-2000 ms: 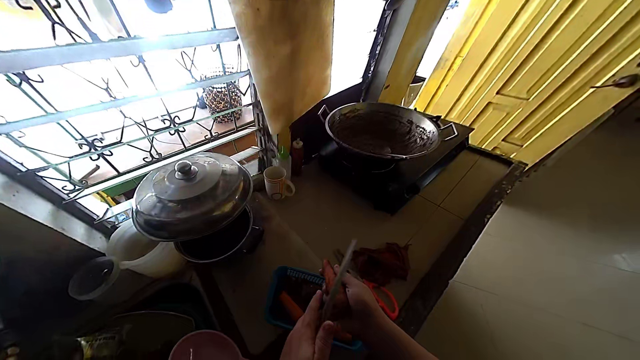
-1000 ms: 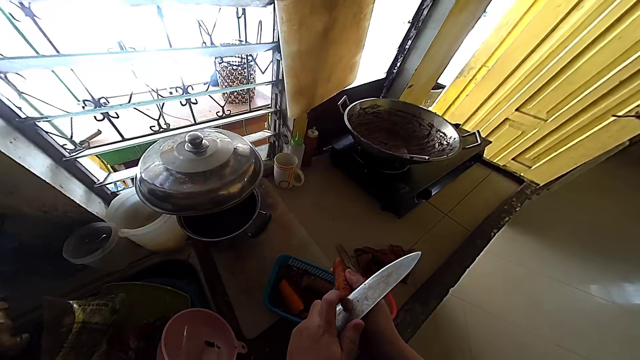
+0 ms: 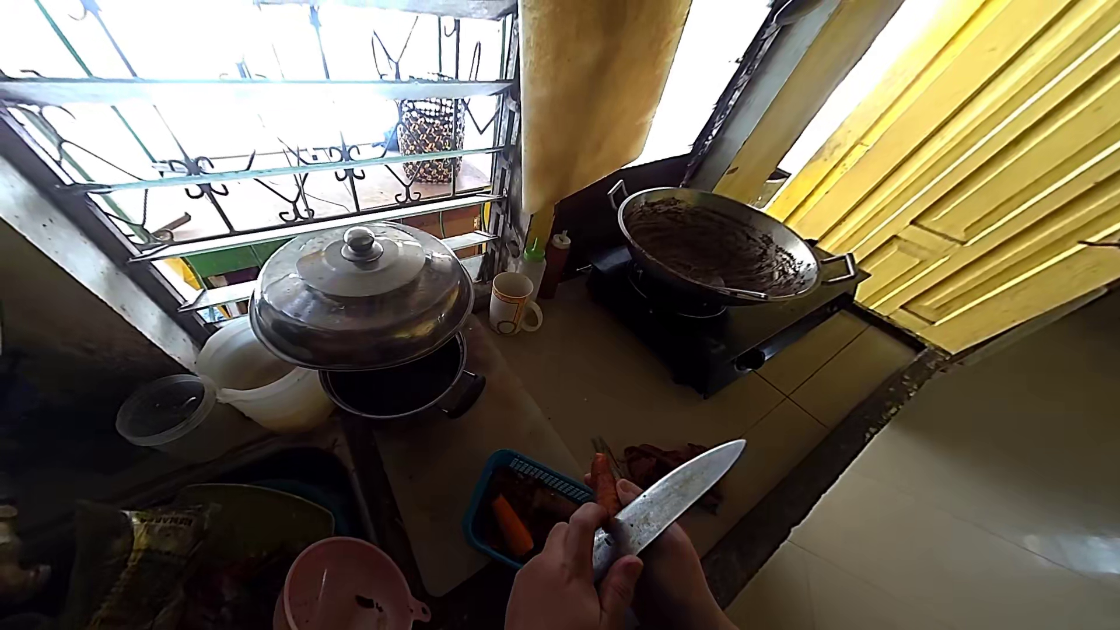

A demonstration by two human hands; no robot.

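My left hand (image 3: 569,569) is closed around the base of a kitchen knife (image 3: 678,499), whose broad blade points up and to the right. Behind the blade, my right hand (image 3: 674,560) holds an orange carrot (image 3: 604,486) upright, its stem end at the top; the blade hides part of the fingers. Just left of the hands sits a teal plastic basket (image 3: 477,499) with another carrot (image 3: 512,525) in it. Dark reddish, crumpled matter (image 3: 656,464) lies on the tiled counter beyond the knife.
A large wok (image 3: 717,245) with dark residue rests on a black stove (image 3: 700,350). At left, a lidded steel pot (image 3: 363,297) stands near a mug (image 3: 512,306), squeeze bottles (image 3: 556,262) and a white tub (image 3: 271,385). A pink bowl (image 3: 346,586) is at the lower left.
The knife blade, seen nearly edge-on two seconds ago, now shows its broad side and points more to the right. Both hands stay close together beside the basket. The view has shifted slightly.
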